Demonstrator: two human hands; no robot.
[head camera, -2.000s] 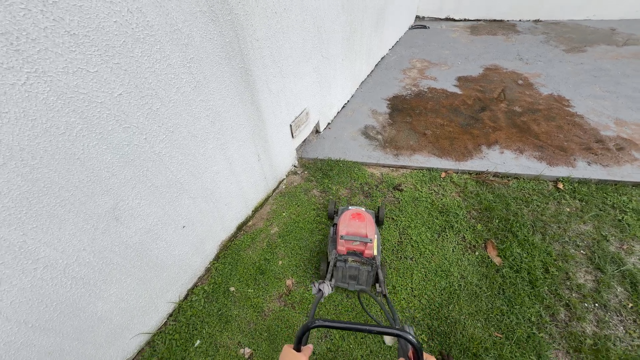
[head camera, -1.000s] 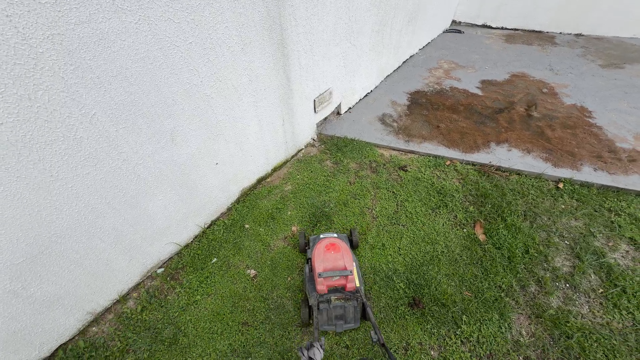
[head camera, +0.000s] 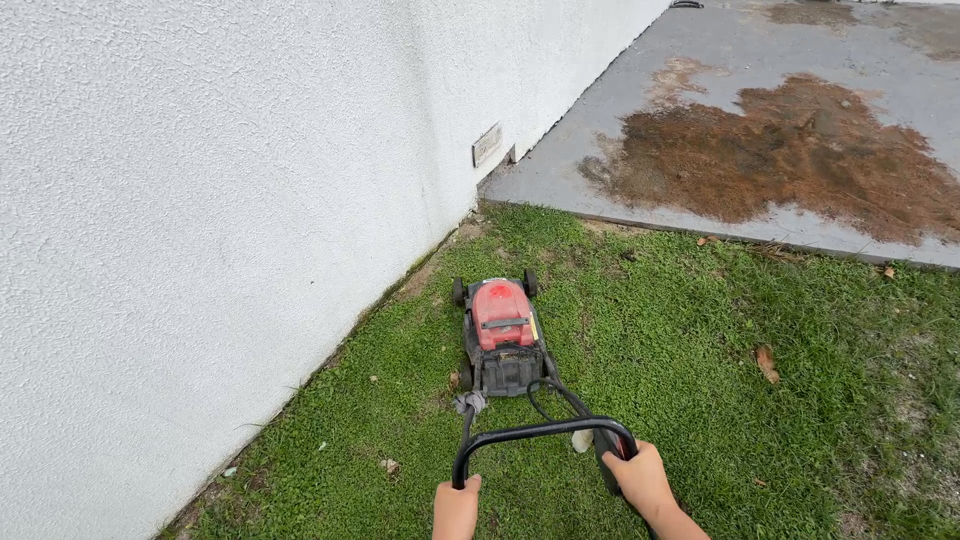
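Note:
A red and black lawn mower (head camera: 504, 330) stands on the grass, its front toward the corner where wall and slab meet. Its black tubular handlebar (head camera: 547, 429) reaches back to me. Around the bar's left side my left hand (head camera: 456, 507) is closed, low in the view. My right hand (head camera: 637, 478) grips the right side, beside a dark switch housing partly hidden by the fingers. A grey cloth (head camera: 471, 403) is tied round the left handle tube, and a black cable loops by the right tube.
A white textured wall (head camera: 225, 187) with a small vent plate (head camera: 487, 145) runs along the left. Ahead, a grey concrete slab (head camera: 555, 184) with brown stains borders the grass. A dry leaf (head camera: 766, 364) lies on the grass at right.
The mower is nearer the slab than one second ago. Both hands and the handlebar, out of view then, show now. The view has shifted.

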